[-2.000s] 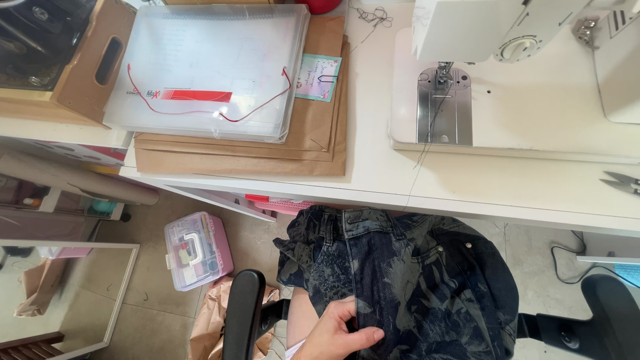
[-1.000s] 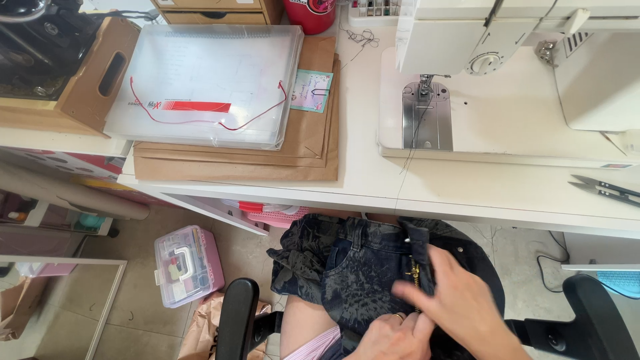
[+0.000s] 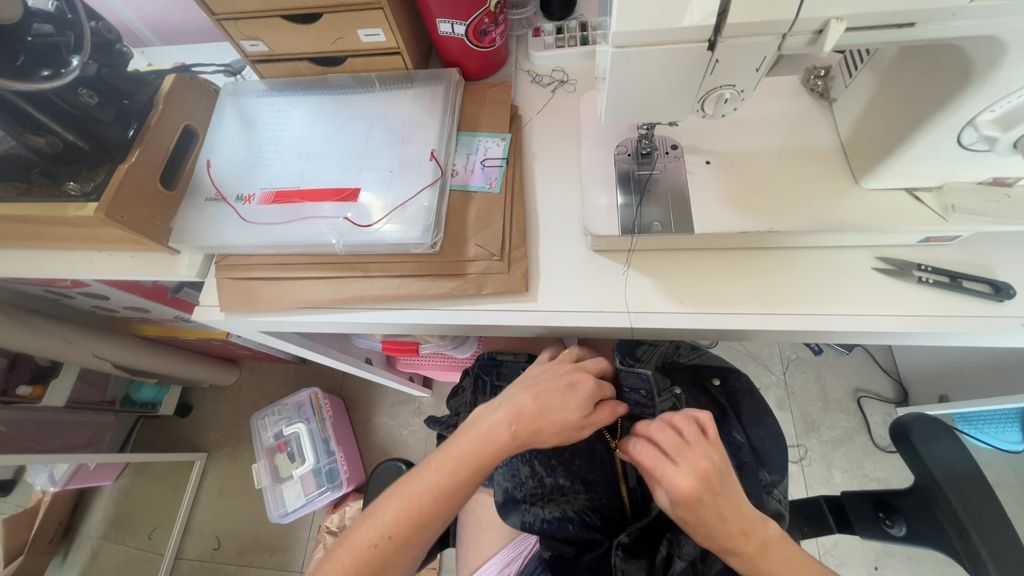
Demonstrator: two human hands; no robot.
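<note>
Dark patterned denim pants [image 3: 552, 496] lie across the lap, below the table edge. My left hand [image 3: 564, 392] grips the denim by the waistband, left of the fly. Just right of the brass zipper [image 3: 620, 480], my right hand [image 3: 680, 452] pinches the fly edge near the zipper's upper part. The fingertips of both hands hide part of the fly. A waistband end with a buttonhole [image 3: 638, 392] shows between and above the hands.
On the white table stand a sewing machine [image 3: 656, 72] with hanging threads, thread snips [image 3: 948, 278], a plastic folder [image 3: 320, 160] on brown paper, and a red container [image 3: 468, 36]. A pink sewing box [image 3: 304, 452] sits on the floor, left of the chair's armrests [image 3: 944, 488].
My left hand has moved up to the waistband from lower on the denim. My right hand, raised and blurred over the fly a second ago, has come down to the zipper.
</note>
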